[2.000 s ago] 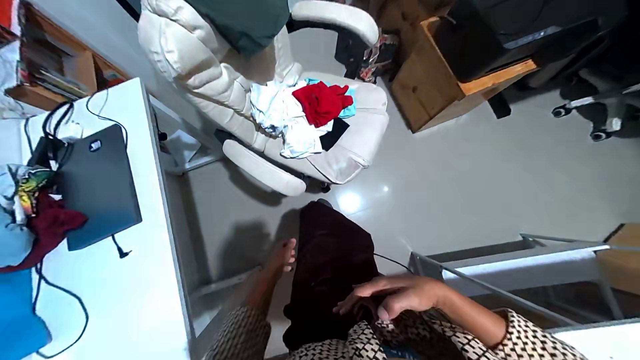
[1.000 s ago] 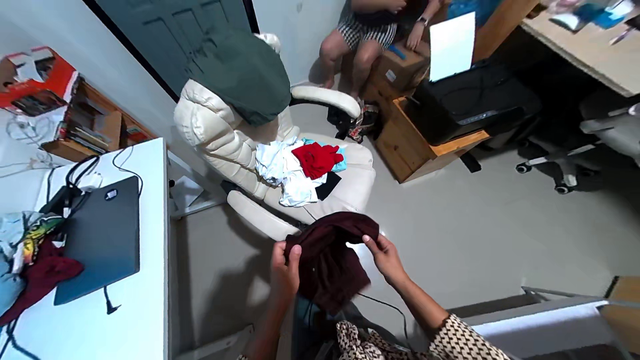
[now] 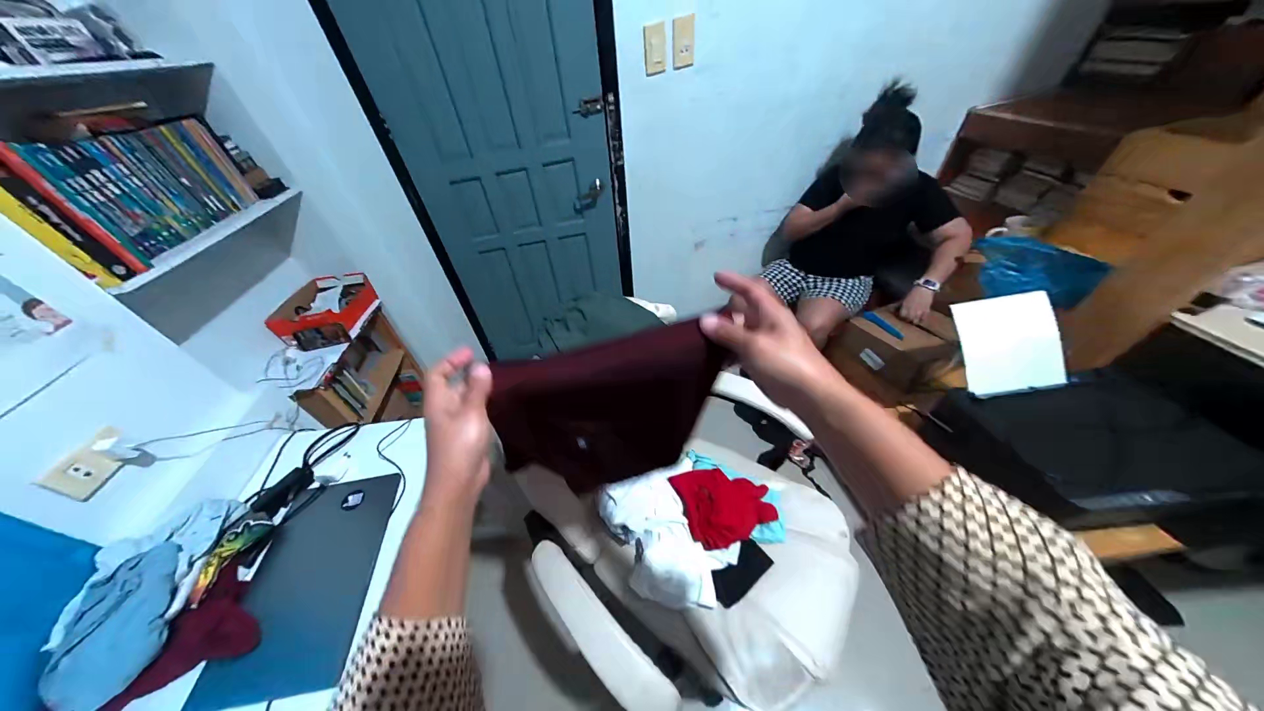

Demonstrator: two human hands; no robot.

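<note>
A dark maroon cloth garment [image 3: 607,405] is stretched in the air between my two hands. My left hand [image 3: 459,420] pinches its upper left corner, and my right hand [image 3: 765,341] grips the upper right corner between thumb and fingers. Below and behind it, a red cloth [image 3: 719,506] lies on a pile of white clothes [image 3: 660,543] on the seat of a cream padded chair [image 3: 790,612]. Light blue and black pieces show at the pile's edge. A dark green cloth [image 3: 597,321] hangs over the chair's back, partly hidden by the garment.
On the white desk at left lie a closed laptop [image 3: 306,592], cables and a heap of clothes [image 3: 148,602]. A person [image 3: 869,217] sits by the wall beside a cardboard box [image 3: 894,346]. A black printer [image 3: 1116,444] stands at right; a door [image 3: 494,168] is behind the chair.
The maroon garment, low by my lap two seconds ago, has been lifted and spread between both hands. The view has tilted up toward the door and the seated person.
</note>
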